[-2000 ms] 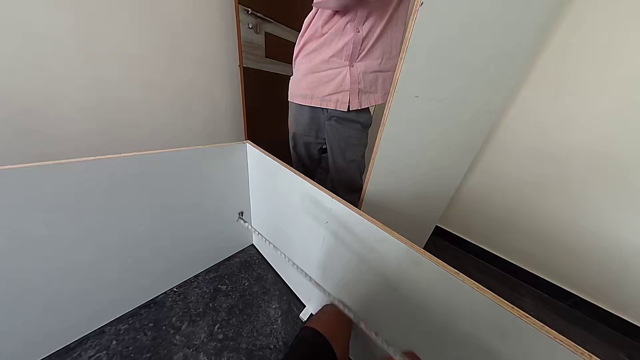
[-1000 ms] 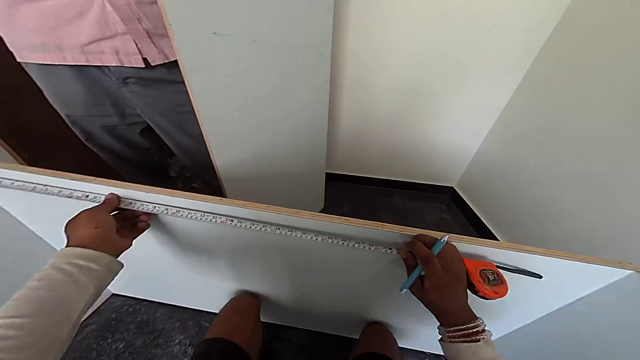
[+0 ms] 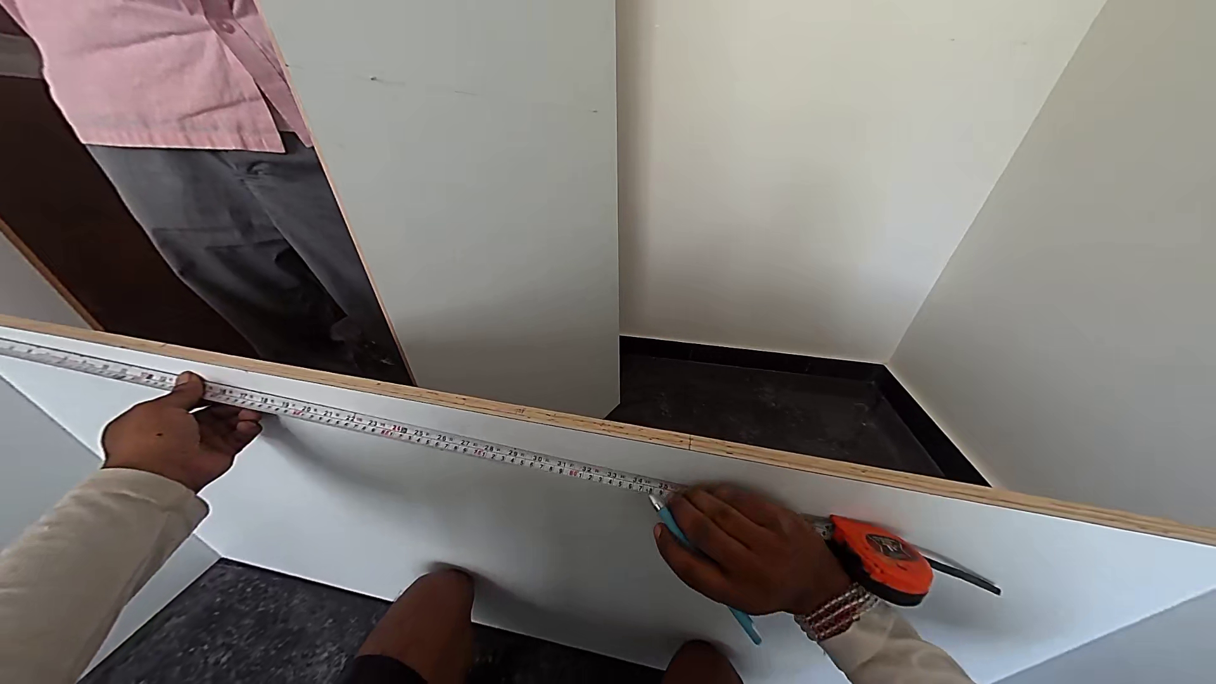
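Note:
An extended tape measure blade (image 3: pixel 427 436) runs along the white laminated board (image 3: pixel 456 522), just below its bare wooden top edge. My left hand (image 3: pixel 180 435) pinches the blade at the left, its thumb over the top. My right hand (image 3: pixel 750 546) holds a light blue pen (image 3: pixel 744 624), its tip at the blade's lower edge, and those fingers also press the blade against the board. Just right of my right wrist is the orange and black tape measure case (image 3: pixel 883 559), with its dark strap sticking out to the right.
Behind the board at the left stands a person (image 3: pixel 228 190) in a pink shirt and grey trousers. An upright pale panel (image 3: pixel 475 190) stands beside them. My knees (image 3: pixel 427 613) are close to the board, above a dark speckled floor (image 3: pixel 228 622).
Two seconds ago the blade slanted across the board; it now lies along the top edge. The pen has turned in my right hand, its tip now at the blade. The view has swung right.

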